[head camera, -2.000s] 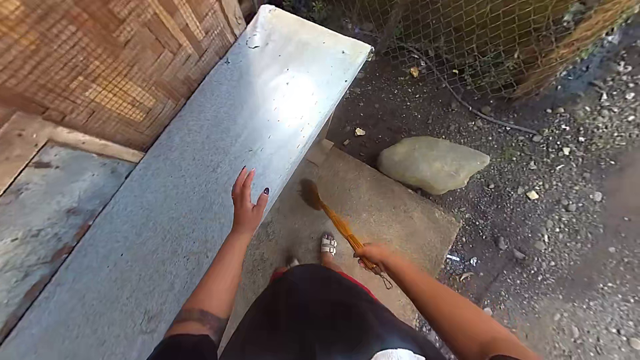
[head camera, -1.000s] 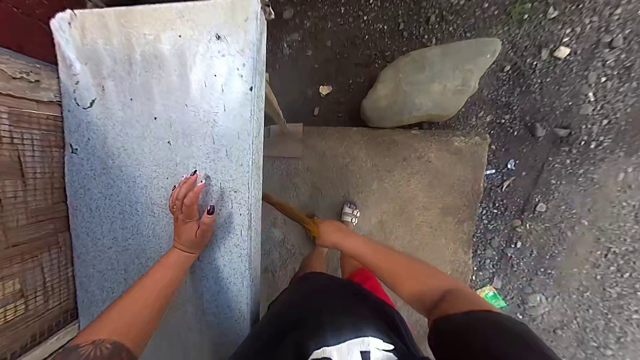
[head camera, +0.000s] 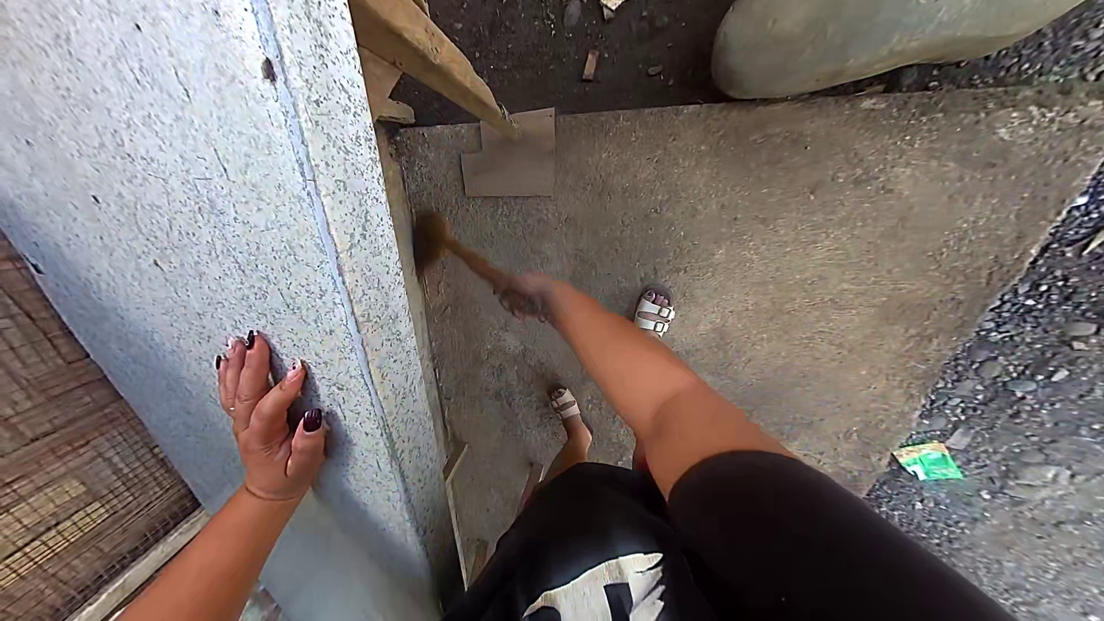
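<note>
My left hand (head camera: 272, 414) rests on the speckled grey tabletop (head camera: 198, 198), its fingers apart and holding nothing. In my right hand (head camera: 530, 296) is the handle of a short brown broom (head camera: 470, 257), blurred by motion. The broom's dark bristle head is low beside the table's long edge, over the concrete slab (head camera: 776, 241); whether it touches the slab I cannot tell. A flat brown piece (head camera: 522, 164), cardboard or thin board, lies on the slab at the foot of a slanted wooden leg (head camera: 440, 65), just above the broom head in the view.
My sandalled feet (head camera: 654, 312) stand on the slab. A large smooth rock (head camera: 862, 43) sits against its far edge. Gravel (head camera: 1018, 371) with a green wrapper (head camera: 930, 461) borders the right side. A woven wall with wire mesh (head camera: 69, 431) is at the left.
The view has turned and come closer to the slab. My left hand, raised two seconds ago, now rests on the tabletop. The broom head, out of sight one second ago, shows beside the table.
</note>
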